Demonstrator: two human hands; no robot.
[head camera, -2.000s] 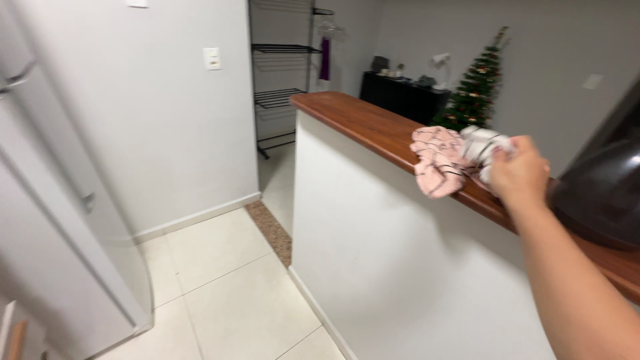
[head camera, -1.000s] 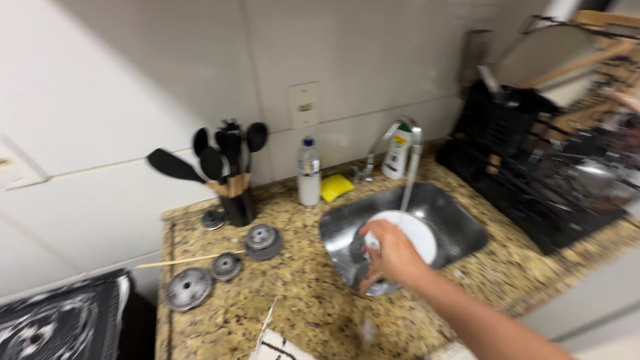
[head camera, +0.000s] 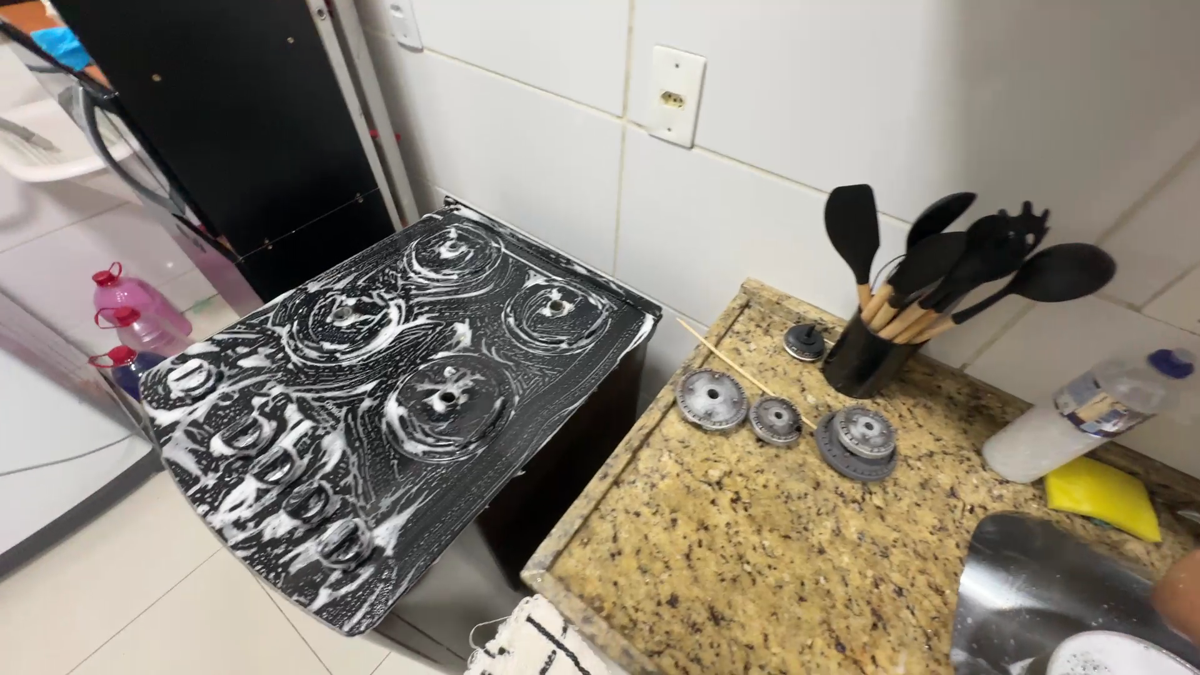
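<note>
At the right edge a small part of a hand (head camera: 1181, 592), which one I cannot tell, shows beside a white foamy dish (head camera: 1106, 656) in the steel sink (head camera: 1008, 581); its fingers are cut off by the frame. My other hand is out of view. White suds cover the black stovetop (head camera: 422, 337) and its knobs (head camera: 277, 461). On the granite counter (head camera: 694, 544) lie several grey burner parts (head camera: 712, 400) and a thin wooden stick (head camera: 727, 356). A yellow sponge (head camera: 1102, 497) rests behind the sink, near a plastic bottle (head camera: 1078, 422) with a blue cap.
Black utensils with wooden handles stand in a black holder (head camera: 862, 356) by the tiled wall. A patterned cloth (head camera: 539, 642) hangs at the counter's front edge. Pink bottles (head camera: 141, 309) are on the left, near a tall black panel (head camera: 234, 122). A dark gap separates stove and counter.
The view has swung left from the sink to the stove. A second ago a hand was on the white dish under the running tap; two seconds ago a hand held a cloth on a wooden ledge.
</note>
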